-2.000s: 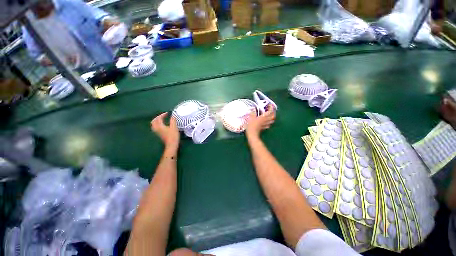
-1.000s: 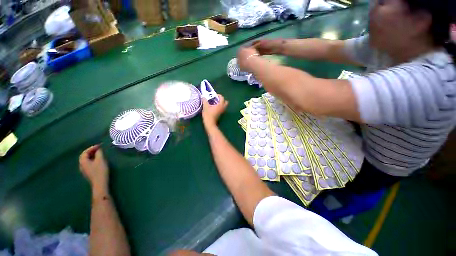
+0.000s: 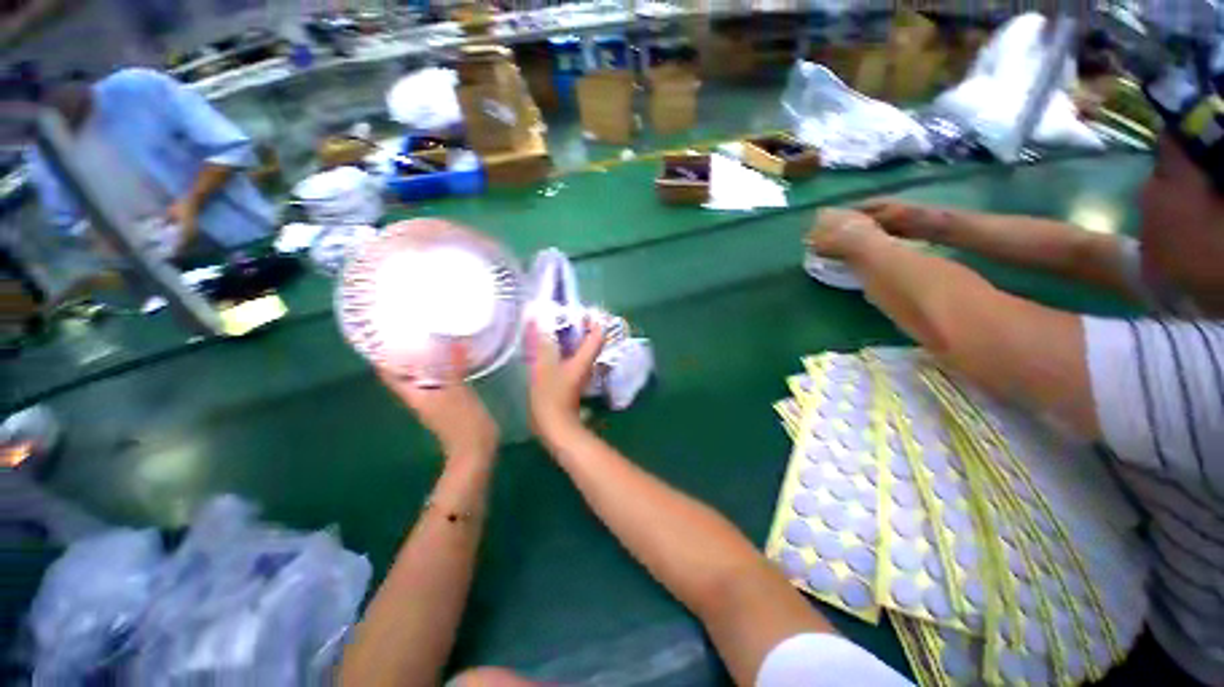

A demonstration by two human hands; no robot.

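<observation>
A white clip fan [image 3: 432,298] is held up above the green belt [image 3: 725,289], its round caged head bright with glare. My left hand [image 3: 450,399] grips the head from below. My right hand [image 3: 561,369] holds the clip at the fan's right side. A second clip fan [image 3: 624,369] lies on the belt just behind and right of my right hand, which partly hides it. The held fan is somewhat blurred.
Fanned sticker sheets [image 3: 940,510] lie at right. A co-worker's arms [image 3: 966,289] reach over the belt at right to a white part. Clear plastic bags [image 3: 201,591] are at lower left. A blue bin [image 3: 436,177] and small trays [image 3: 685,177] stand across.
The fan by my right hand has been lifted and moved left, closer to me. My left hand has come up and taken its head. The view has turned right.
</observation>
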